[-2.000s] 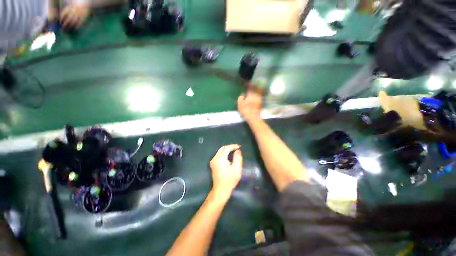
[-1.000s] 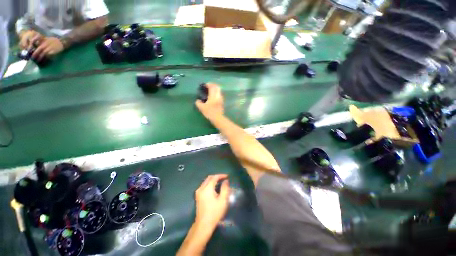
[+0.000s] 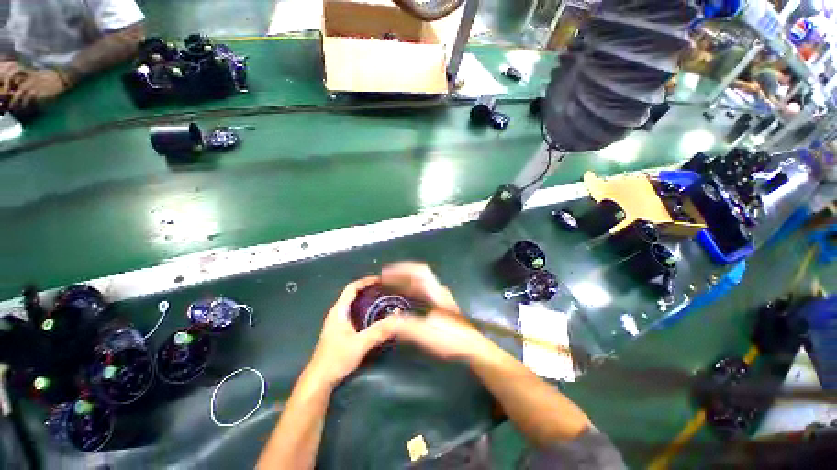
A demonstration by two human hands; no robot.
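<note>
A dark round unit (image 3: 384,310) with a pale rim is between my hands above the bench mat. My left hand (image 3: 347,323) wraps its left side. My right hand (image 3: 439,317) is at its right side, fingers over and below it, slightly blurred; whether it grips is hard to tell. The unit's underside is hidden by my hands. Part-built black units (image 3: 124,367) with green spots stand clustered at the left, beside a wired insert (image 3: 218,314). A thin white ring (image 3: 238,397) lies flat on the mat.
A white rail (image 3: 321,240) separates the mat from the belt. A grey ribbed hose (image 3: 613,78) hangs at upper right. More units (image 3: 529,256), a white sheet (image 3: 545,341) and a blue bin (image 3: 725,246) are at right. Across are a cardboard box (image 3: 385,69) and a person's hands (image 3: 35,87).
My right hand has come back from the belt to my left hand, and a dark round unit is now between them. The view has shifted; bench items sit further left.
</note>
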